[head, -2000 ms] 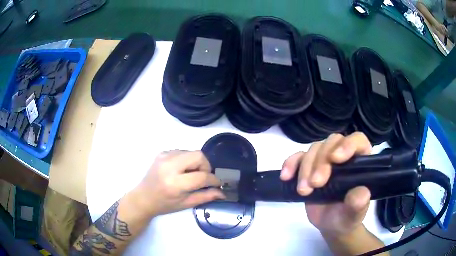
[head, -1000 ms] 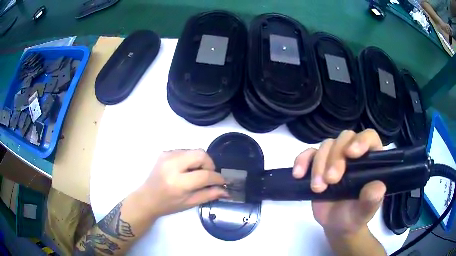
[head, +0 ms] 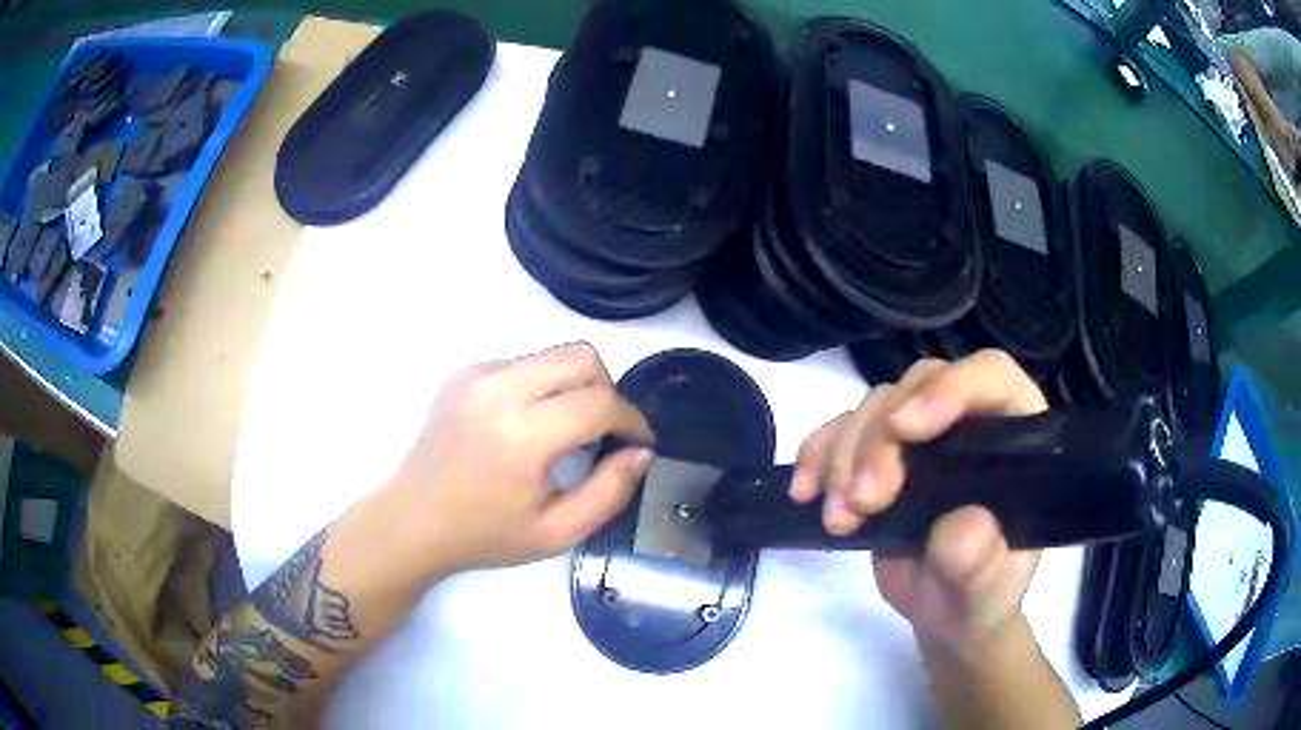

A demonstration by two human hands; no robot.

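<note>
A black oval base (head: 692, 388) lies recessed side up in front of me, with a grey metal plate (head: 665, 511) at its middle. My right hand (head: 935, 492) grips a black electric screwdriver (head: 999, 478) held level, its front end over the plate's right part. A small shiny spot, perhaps a screw, shows at the plate's centre hole beside the tool. My left hand (head: 535, 454) is over the base's left edge, thumb and index finger closed near the plate, with nothing visible between them. The screwdriver's bit is hard to make out.
Stacks of black bases (head: 649, 143) line the back of the white sheet (head: 428, 357). A single base (head: 385, 114) lies smooth side up at back left. A blue bin (head: 171, 235) of plates is at left on cardboard (head: 200, 385). A blue-rimmed tray (head: 1238, 528) and the driver cord (head: 1274, 571) are at right.
My left fingers have drawn back from the plate's centre, towards its upper left. The screwdriver remains over the plate in my right hand. The view has shifted and tilted.
</note>
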